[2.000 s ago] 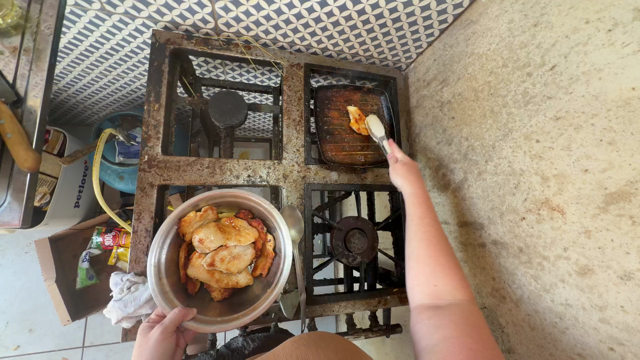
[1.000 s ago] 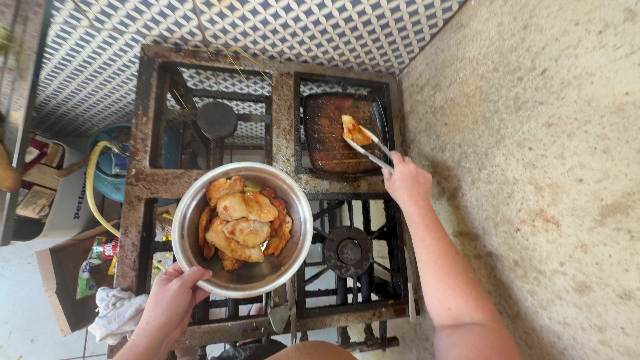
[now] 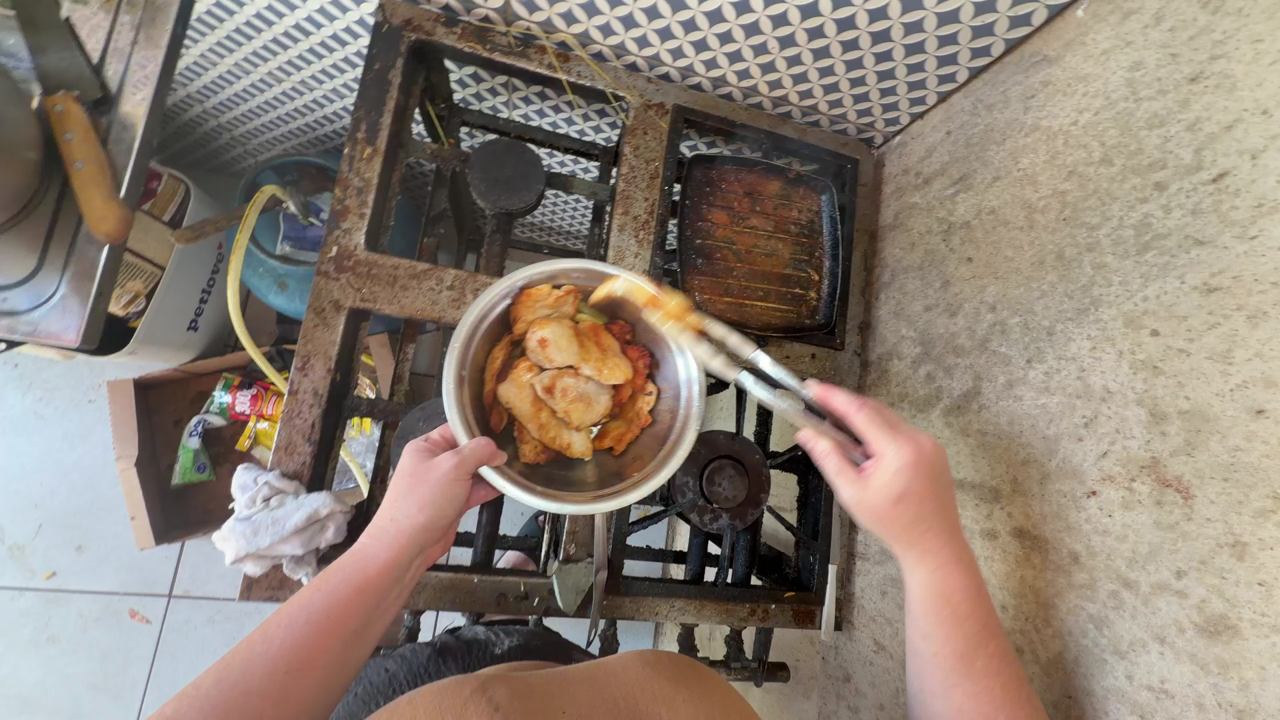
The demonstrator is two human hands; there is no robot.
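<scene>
My left hand (image 3: 435, 490) grips the rim of a round metal bowl (image 3: 672, 455), its thumb over the edge. Cooked meat pieces (image 3: 570, 375) are heaped in the bowl, which is above the stove. My right hand (image 3: 885, 460) holds metal tongs (image 3: 770, 385), their tips blurred over the bowl's upper right rim. Between the tips is a browned piece of meat (image 3: 650, 300), also blurred. A square ridged grill pan (image 3: 760, 245), dark with brown residue, sits on the stove's upper right burner.
The rusty stove frame (image 3: 400, 275) has open grates and a burner (image 3: 725, 480) right of the bowl. A white cloth (image 3: 280, 520) lies at its left edge, near a cardboard box (image 3: 150, 450) of packets. A yellow hose (image 3: 236, 290) curves nearby. A wooden handle (image 3: 88, 170) juts out upper left.
The tongs have carried the meat piece from the grill pan to the bowl. Since two seconds ago, the bowl in my left hand has moved up and right over the stove.
</scene>
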